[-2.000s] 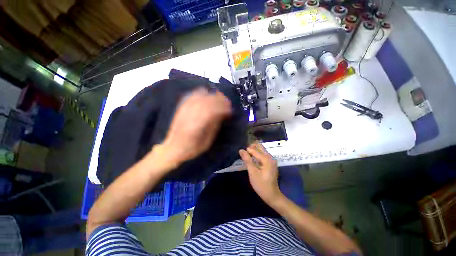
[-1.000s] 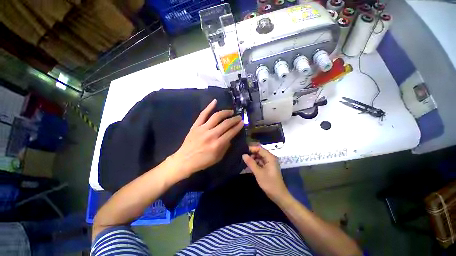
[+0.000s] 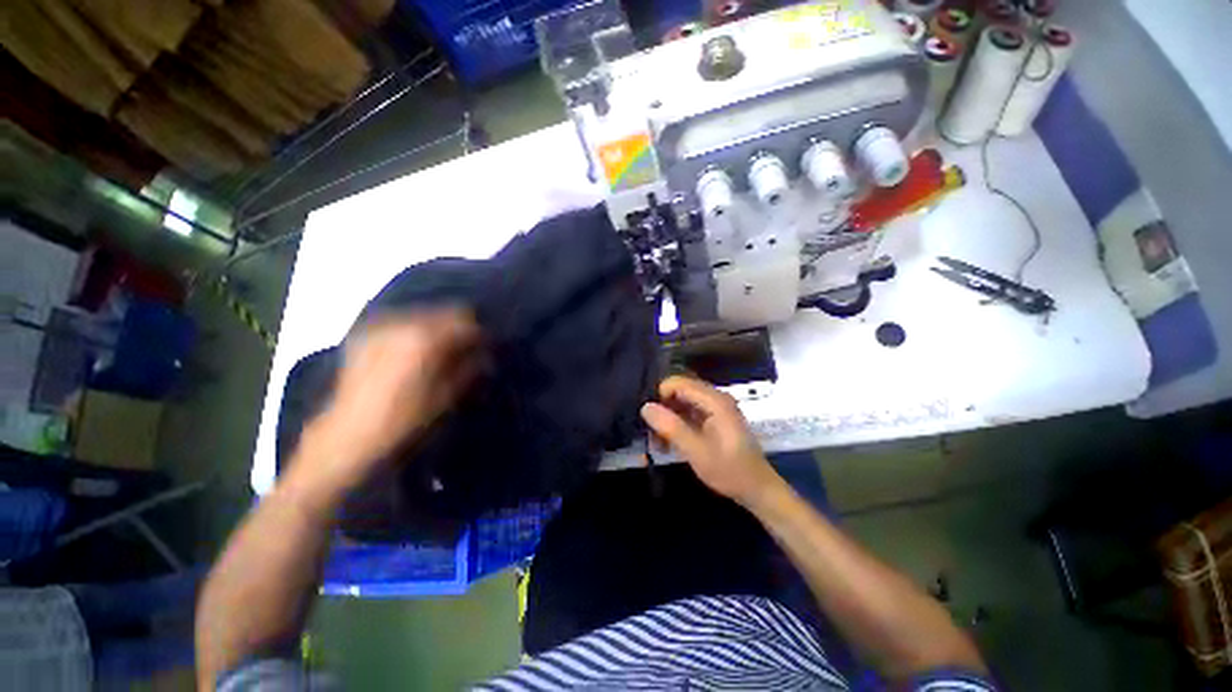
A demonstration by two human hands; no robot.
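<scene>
The dark garment body [image 3: 554,338] lies bunched on the white table left of the overlock machine [image 3: 797,108], its right edge beside the presser foot and needle area [image 3: 666,264]. Part of it hangs over the table's front edge. My left hand [image 3: 405,372] is blurred over the left part of the cloth; whether it grips cloth cannot be told. My right hand [image 3: 696,422] is at the table's front edge, below the needle area, with thumb and fingers pinched on the garment's edge.
Thread snips [image 3: 996,287] and a red-yellow object [image 3: 905,192] lie right of the machine. Thread cones [image 3: 982,84] stand behind it. A blue crate [image 3: 392,568] is under the table's front left edge. A clear guard [image 3: 584,54] rises at the machine's upper left.
My left hand has moved from beside the needle leftwards towards the table's left side. The cloth, flatter a second ago, is now folded and bunched. My right hand has stayed near the front edge.
</scene>
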